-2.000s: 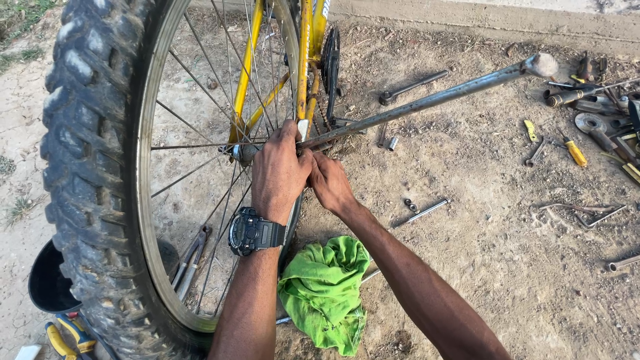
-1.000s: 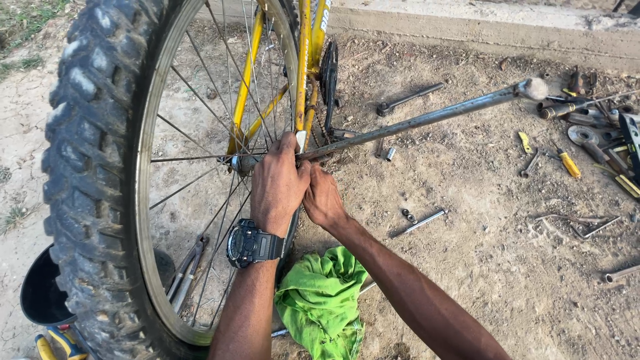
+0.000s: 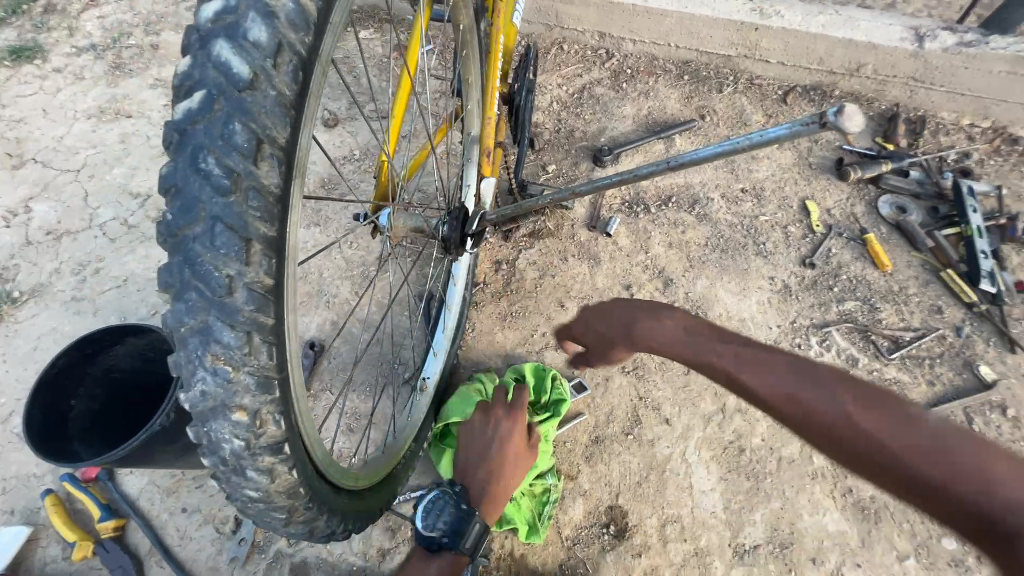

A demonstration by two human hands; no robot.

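My left hand (image 3: 498, 448), with a black watch at its wrist, is on a green cloth (image 3: 538, 496) lying beside the tyre, its fingers bent into the fabric. To the right of the cloth, my right hand (image 3: 612, 332) is above the dirt, thumb and fingers curled, with nothing visible in it. A knobby bicycle wheel (image 3: 232, 264) stands at the left, joined to a yellow frame (image 3: 492, 96). From the hub area (image 3: 456, 230) a long metal bar (image 3: 664, 170) slants up to the right; how it is fastened there is hard to tell.
A black bucket (image 3: 40, 400) and blue-yellow pliers (image 3: 80, 524) are at the lower left. Beyond the bar lies a ratchet handle (image 3: 652, 140). Near a yellow screwdriver (image 3: 877, 252), a pile of tools with a spirit level (image 3: 972, 232) spreads at the right. A concrete ledge (image 3: 760, 56) runs behind.
Both hands have left the wheel hub, where they were together. The left is down on the green cloth; the right has moved toward the lower right. The bar remains at the hub.
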